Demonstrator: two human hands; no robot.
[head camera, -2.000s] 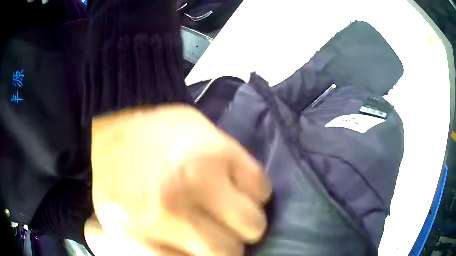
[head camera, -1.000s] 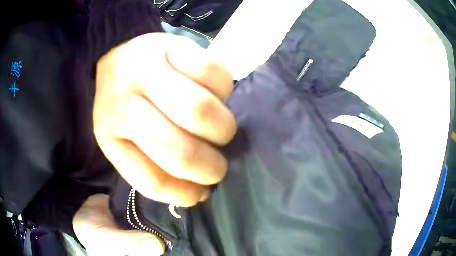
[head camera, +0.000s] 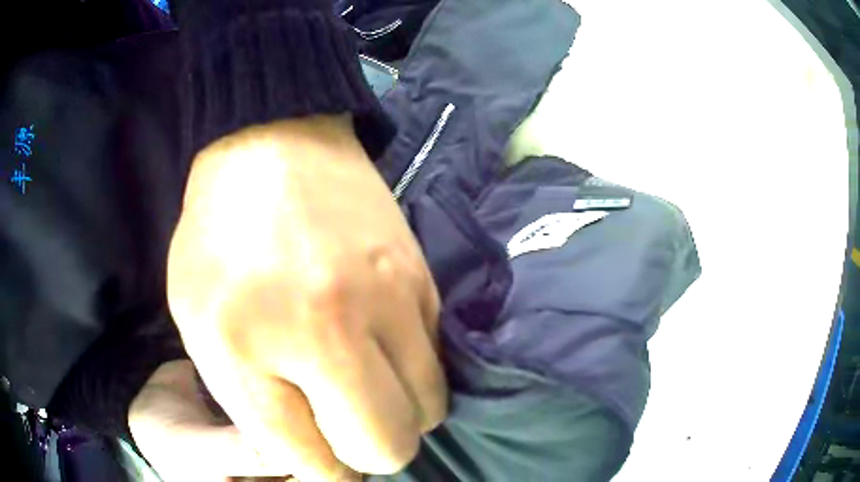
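A dark navy-purple fabric bag (head camera: 585, 329) lies loose and folded, right of my hands. Its lining carries a white label (head camera: 552, 232) and a narrow black label (head camera: 603, 201). A silver zipper (head camera: 424, 151) shows near a rounded flap (head camera: 500, 47) at the top. My left hand (head camera: 311, 301), bare and large in the middle, is closed with its fingers curled down over the bag's near part; its fingertips are hidden. My right hand (head camera: 179, 424), low at the left, is mostly covered by the left and pinches dark fabric; its grip is partly hidden.
The white tabletop (head camera: 745, 235) has a curved edge with blue trim (head camera: 813, 405) at the right. More dark zipped pieces (head camera: 382, 24) and a grey metal part (head camera: 377, 75) are at the upper left. The dark jacket (head camera: 85, 235) fills the left side.
The flap and zipper have moved left, towards me. The labelled lining has shifted left and bunched, baring more table at the right. My left hand has moved lower; the silver teeth by my right hand are now hidden.
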